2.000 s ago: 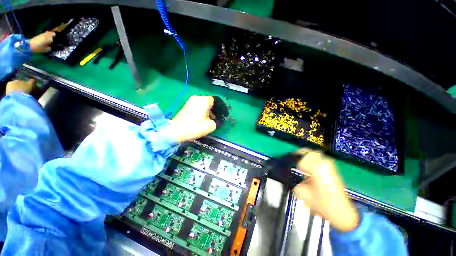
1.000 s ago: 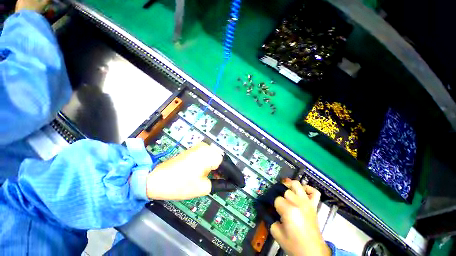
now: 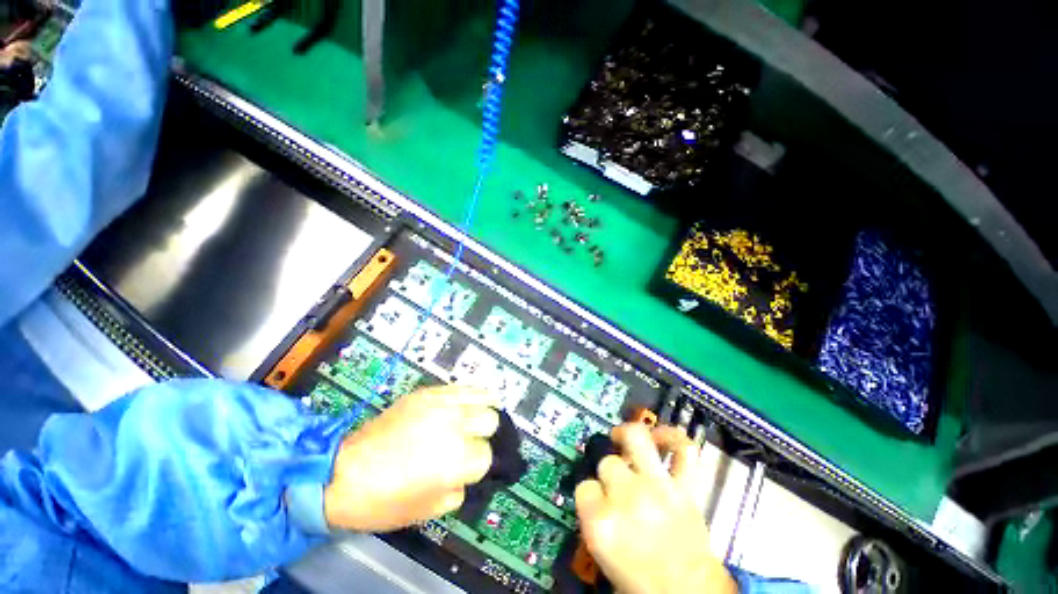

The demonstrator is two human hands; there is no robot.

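A black pallet (image 3: pixel 557 313) holds a grid of small green circuit boards (image 3: pixel 519 333), some whitish with glare. An orange-brown clamp (image 3: pixel 331 319) lines its left edge. My left hand (image 3: pixel 406 458) is over the pallet's lower middle, with black cots on its fingertips. My right hand (image 3: pixel 650 511) is beside it at the lower right, its black-covered fingertips close to the boards. The fingertips of both hands are dark and blurred, so whether they hold parts cannot be told. The hands and left sleeve hide some boards.
Loose leaded parts (image 3: pixel 563 221) lie on the green mat (image 3: pixel 435 151). Beyond are bins of dark parts (image 3: pixel 661 99), yellow parts (image 3: pixel 737 279) and blue parts (image 3: pixel 882 331). A blue coiled cord (image 3: pixel 499 81) hangs over the pallet. Another person's sleeve (image 3: pixel 75 151) is at left.
Two seconds ago my left hand was at the loose parts on the mat; now it is over the boards. My right hand has moved from the rail to the pallet's right side. The view has turned.
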